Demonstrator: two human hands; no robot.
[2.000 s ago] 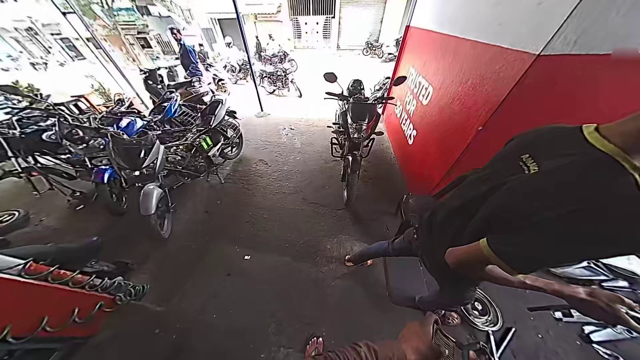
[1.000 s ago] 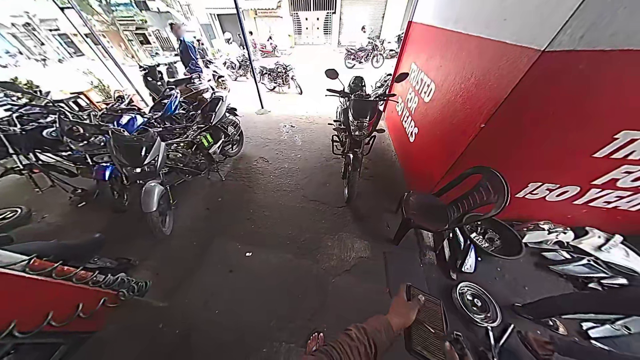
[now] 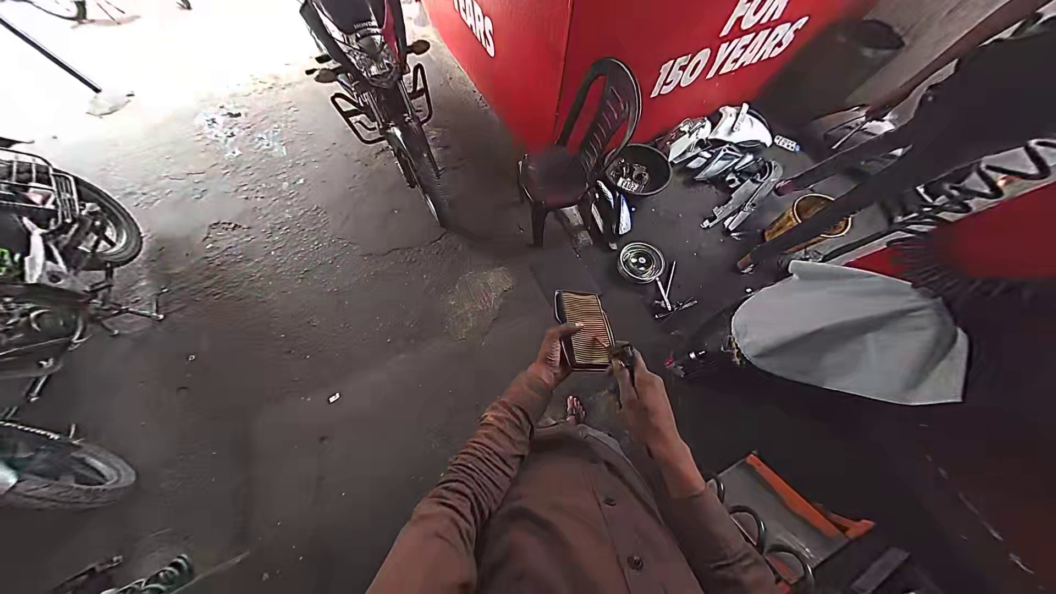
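A rectangular pleated air filter (image 3: 587, 328) with a dark frame is held out in front of my body. My left hand (image 3: 554, 353) grips its left edge, with the thumb lying over the pleats. My right hand (image 3: 643, 396) is closed around a dark tool (image 3: 624, 359), perhaps an air blow gun, whose front end meets the lower right corner of the filter. The tool's exact shape is too blurred to tell. Below the filter a bare or sandalled foot (image 3: 575, 408) shows on the floor.
A motorcycle (image 3: 384, 91) stands ahead, near a dark plastic chair (image 3: 554, 175). Right of the chair lie a wheel hub (image 3: 641, 262), a black basin (image 3: 652, 169) and white fairing parts (image 3: 730, 136). A grey-covered seat (image 3: 850, 334) is at right, another person's legs (image 3: 874, 173) beyond it.
The view has swung down and right. The filter, in my left hand a second ago, is now between both hands, with the tool in my right. The person in black has moved away from beside the chair.
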